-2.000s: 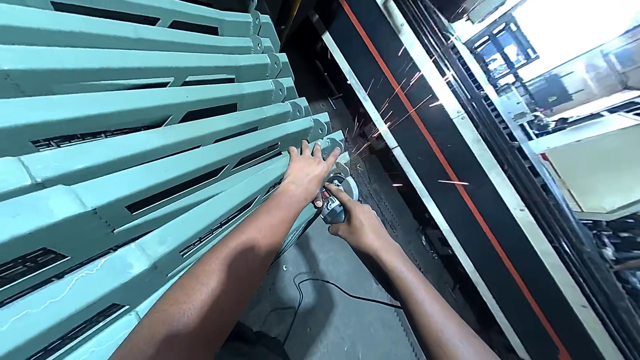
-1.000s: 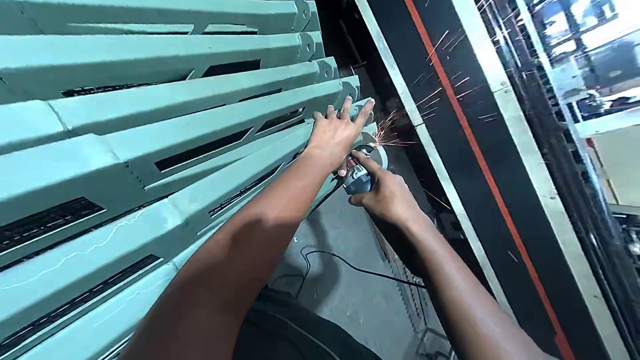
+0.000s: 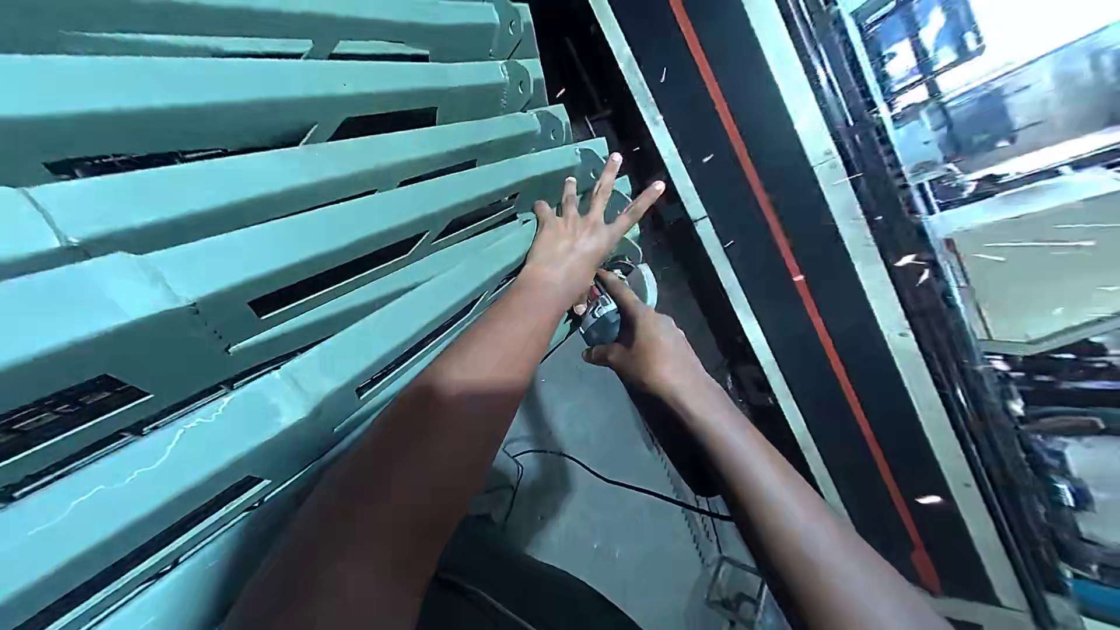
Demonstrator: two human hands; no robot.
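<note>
My right hand [image 3: 652, 346] is closed around an angle grinder [image 3: 601, 319] near the middle of the view. The grinder's pale disc or guard [image 3: 646, 284] shows beyond my fingers, close to the ends of the green metal beams [image 3: 490, 188]. My left hand [image 3: 582, 227] lies with spread fingers over the beam ends, just above the grinder; its palm is hidden, and I cannot tell how firmly it presses. Where the disc meets metal is hidden. Short bright streaks, like sparks, are scattered to the right.
A black cable [image 3: 612, 481] runs across the grey floor [image 3: 586, 420] below the grinder. To the right stands a long dark panel with a red stripe [image 3: 770, 210] and pale metal edges. A small metal frame [image 3: 737, 582] is on the floor at the bottom.
My left hand's fingers have spread and lifted from the beam end they covered two seconds ago. The dense spark spray at the disc has thinned to scattered streaks.
</note>
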